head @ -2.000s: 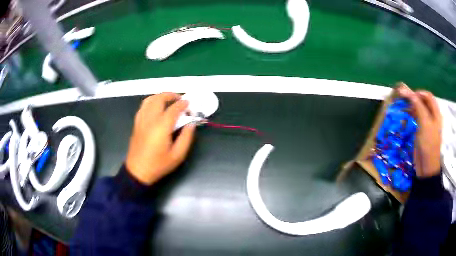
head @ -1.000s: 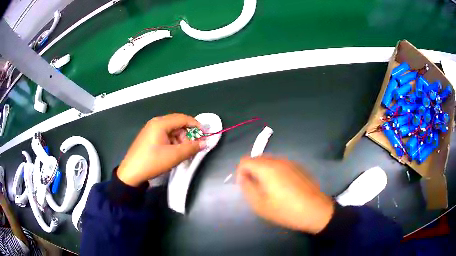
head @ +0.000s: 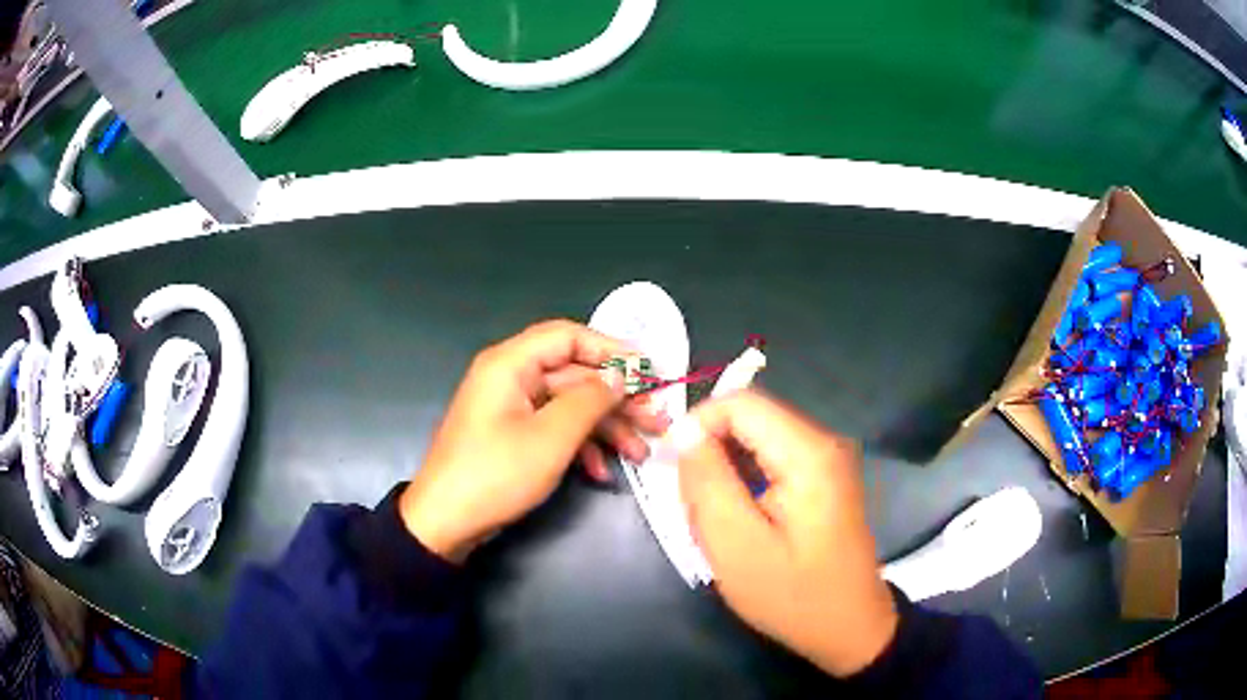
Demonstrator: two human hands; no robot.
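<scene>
My left hand point(head: 527, 431) pinches a small green circuit board point(head: 629, 372) above the round end of a white open housing half point(head: 636, 312) on the dark bench. Red lead wires point(head: 695, 376) run from the board to the tip of the white curved arm point(head: 741, 369). My right hand point(head: 786, 513) is close beside the board, with thumb and fingertips together. Something dark blue shows between its fingers, too covered to tell. The hand hides the middle of the curved arm; its wide end point(head: 978, 540) lies to the right.
An open cardboard box point(head: 1156, 513) of blue cells stands at right. White curved units point(head: 226, 397) are piled at left. A grey metal bar point(head: 157, 110) crosses the upper left. A white edge strip point(head: 656, 175) borders the green conveyor point(head: 821, 82), which carries more white parts.
My left hand and the board have moved right. My right hand, blurred and lower before, is now at the board's right side. The belt parts sit further left in the picture.
</scene>
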